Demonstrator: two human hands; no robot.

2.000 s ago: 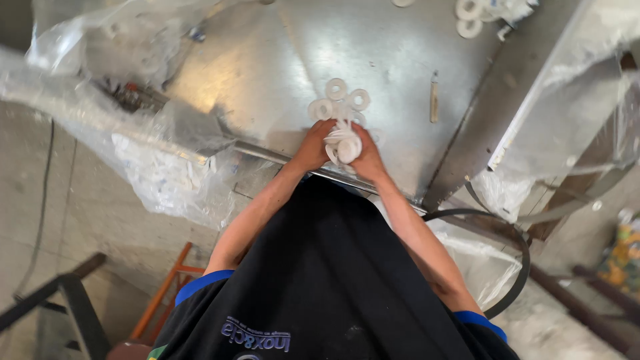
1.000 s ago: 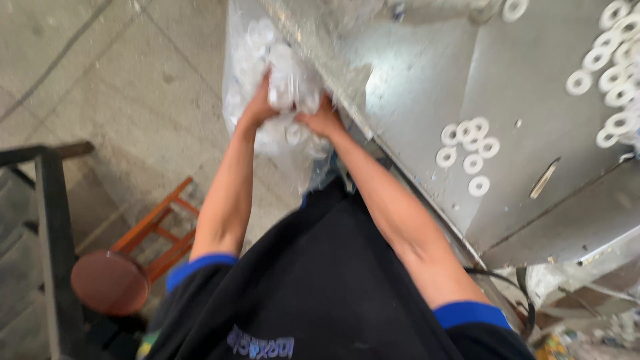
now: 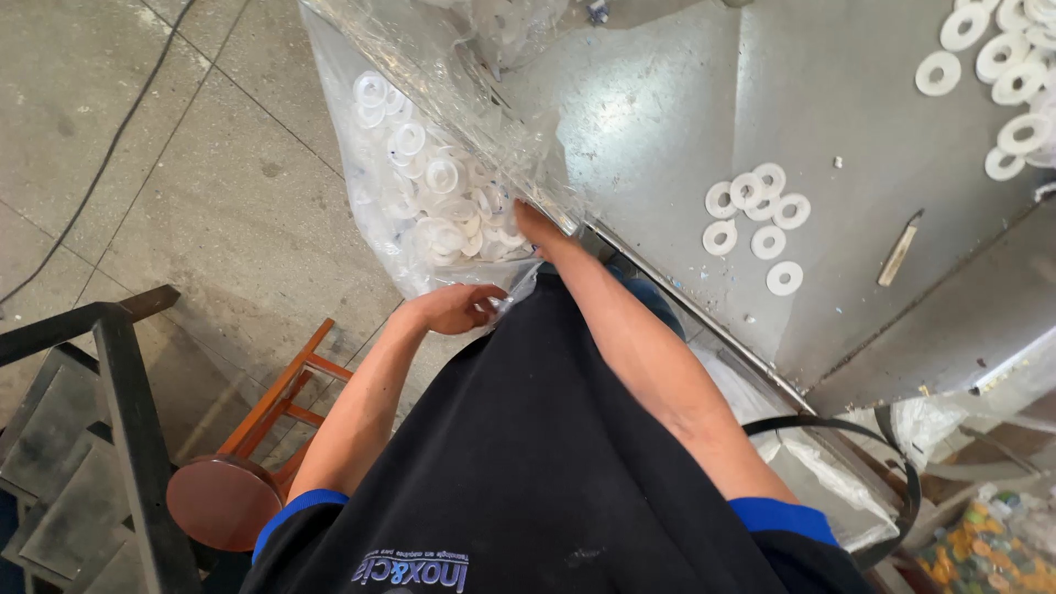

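Many white plastic rings (image 3: 441,198) lie in a clear plastic bag (image 3: 355,173) that hangs at the metal table's left edge. My left hand (image 3: 462,308) is at the near rim of the bag, its fingers curled by the film; whether it grips the film is unclear. At the bag's right side, against the table edge, is my right hand (image 3: 540,229), its fingers partly hidden by plastic. On the metal table (image 3: 652,148) lies a small group of flat white rings (image 3: 768,242), some overlapping.
More white rings (image 3: 1023,82) are piled at the table's far right. A knife-like tool with a pale handle (image 3: 898,257) lies near the raised metal side. A round-topped wooden stool (image 3: 224,502) and a dark metal frame (image 3: 132,412) stand at lower left. A cable (image 3: 107,157) crosses the floor.
The rings my hands held together over the bag one second ago are out of them. My hands have moved apart, the left toward my body. Two seconds ago both were at the table with rings.
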